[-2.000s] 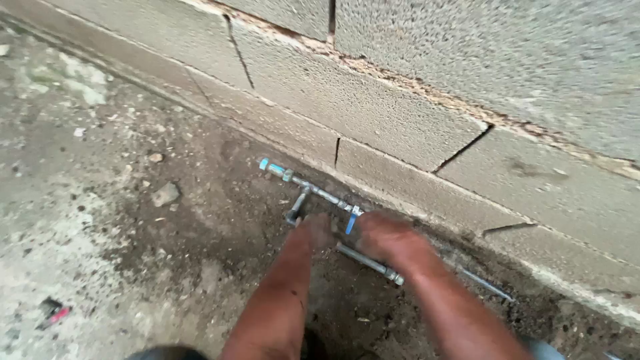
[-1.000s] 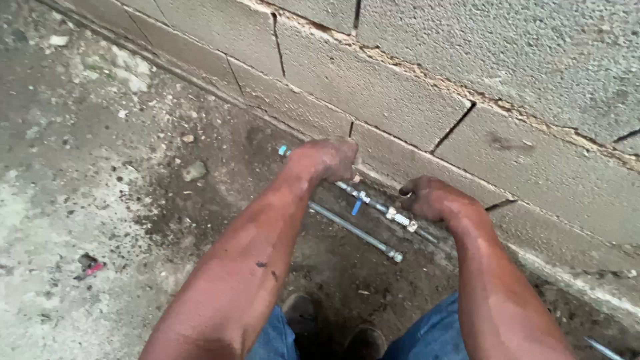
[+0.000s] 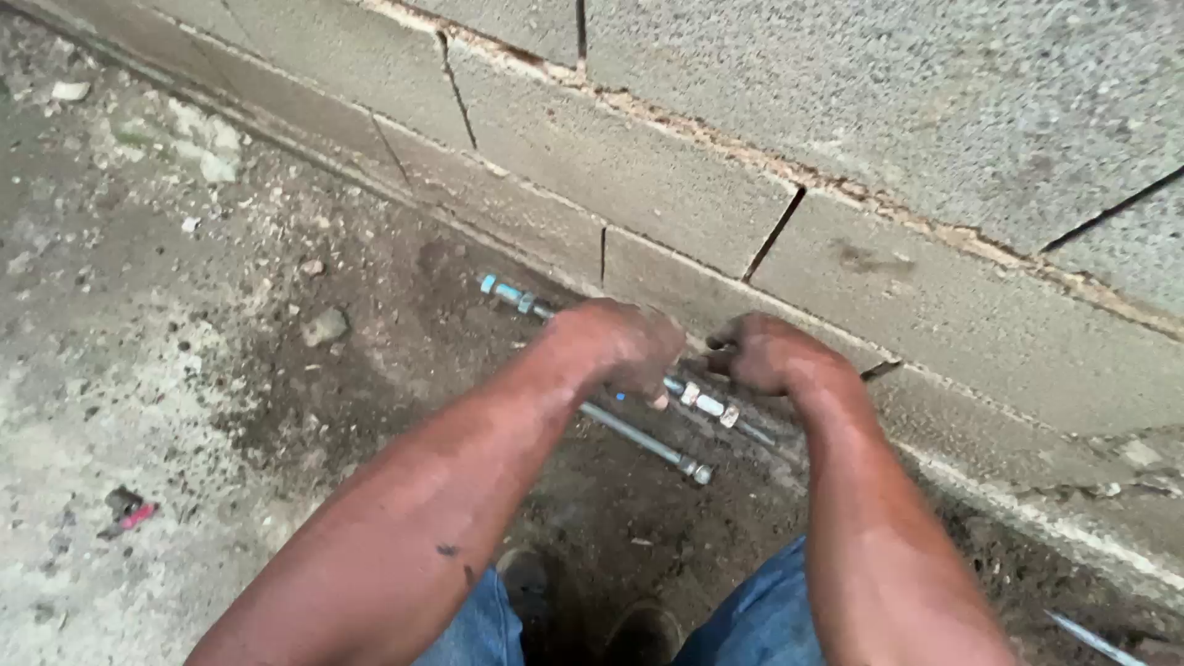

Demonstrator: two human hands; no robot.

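Note:
A metal pipe assembly (image 3: pixel 758 431) runs along the foot of the wall, with a blue-green fitting (image 3: pixel 507 292) at its left end and a pale coupling (image 3: pixel 709 405) right of my hands. My left hand (image 3: pixel 629 347) is over the middle of the assembly, fingers curled down around it; it hides that stretch, where only a speck of blue shows. To the right and a little above the coupling, my right hand (image 3: pixel 754 353) has bent fingers near the wall; whether it holds anything is unclear. A second metal pipe (image 3: pixel 638 437) with an end fitting (image 3: pixel 698 473) lies nearer my feet.
The concrete block wall (image 3: pixel 684 264) rises just beyond the pipes. A stone (image 3: pixel 325 326) and a small pink-red object (image 3: pixel 138 516) lie on the dirt floor at left. My shoes (image 3: pixel 643 631) are below, and a metal rod (image 3: pixel 1091 638) is at lower right.
Two seconds ago both hands were close together at the pipes; they then moved apart. Since one second ago, my left hand has moved right along the assembly, covering the blue handle that showed then.

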